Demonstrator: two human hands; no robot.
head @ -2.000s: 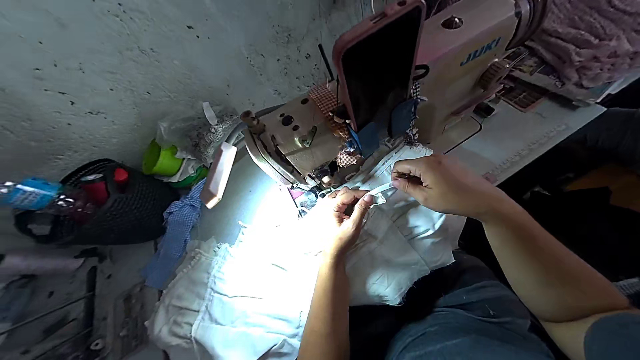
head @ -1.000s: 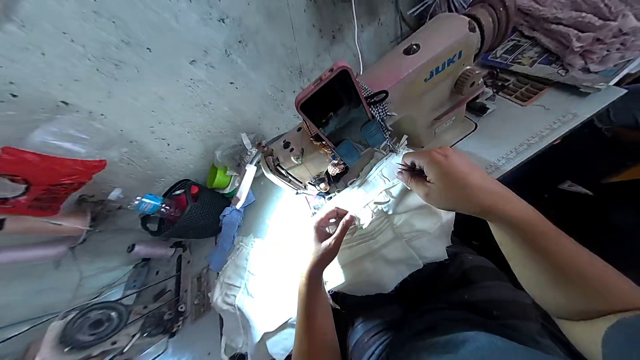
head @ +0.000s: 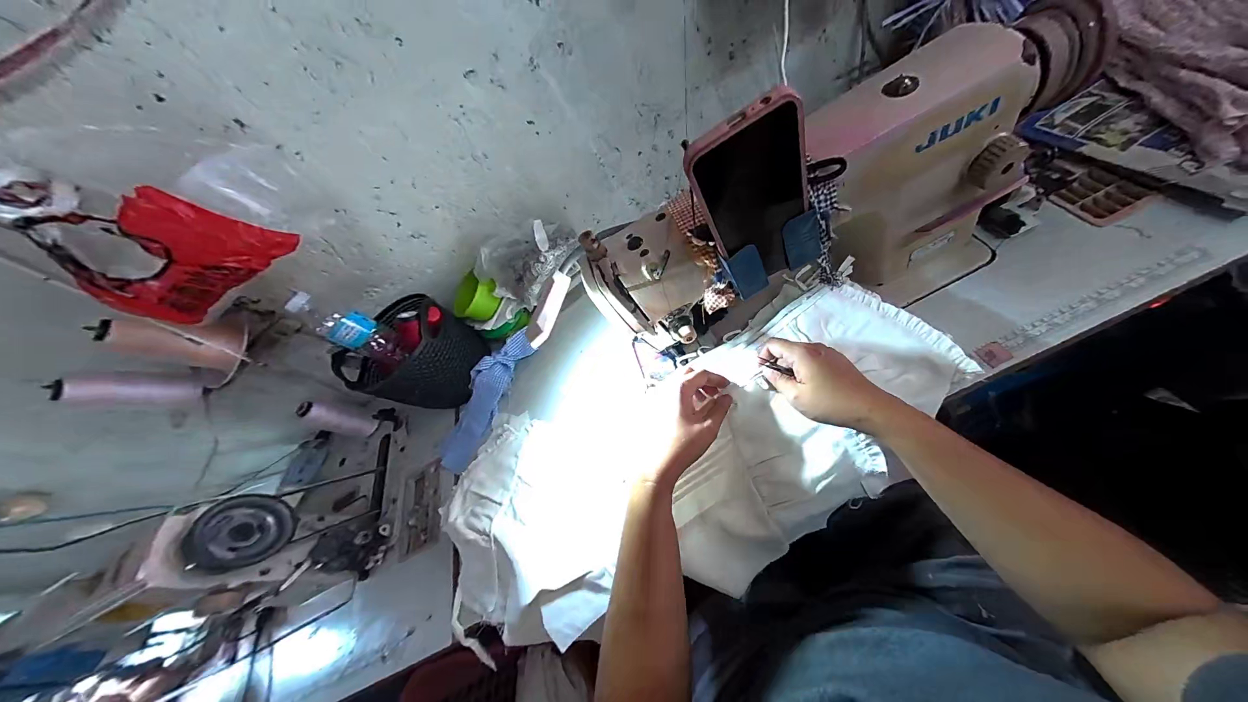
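Note:
White fabric (head: 760, 487) with gathered edges lies over the machine bed and hangs down toward my lap, its left part washed out by bright light. My left hand (head: 694, 419) pinches the fabric edge just in front of the needle area of the Juki sewing machine (head: 916, 146). To its right, my right hand (head: 819, 382) grips a small dark tool (head: 777, 368), its kind not clear, with the tip close to the cloth. A phone in a pink case (head: 751, 175) leans against the machine head above both hands.
A dark basket (head: 444, 366) holding a bottle (head: 356, 331) stands left of the machine, beside a green cup (head: 476, 295) and a blue cloth strip (head: 487, 390). Thread cones (head: 175, 343) and a handwheel (head: 239, 531) are further left. A divided tray (head: 1102, 193) sits at the right.
The white fabric is spread further right past my right hand than two seconds ago. The dark tool shows between my right fingers now. The view has shifted, bringing the red bag in.

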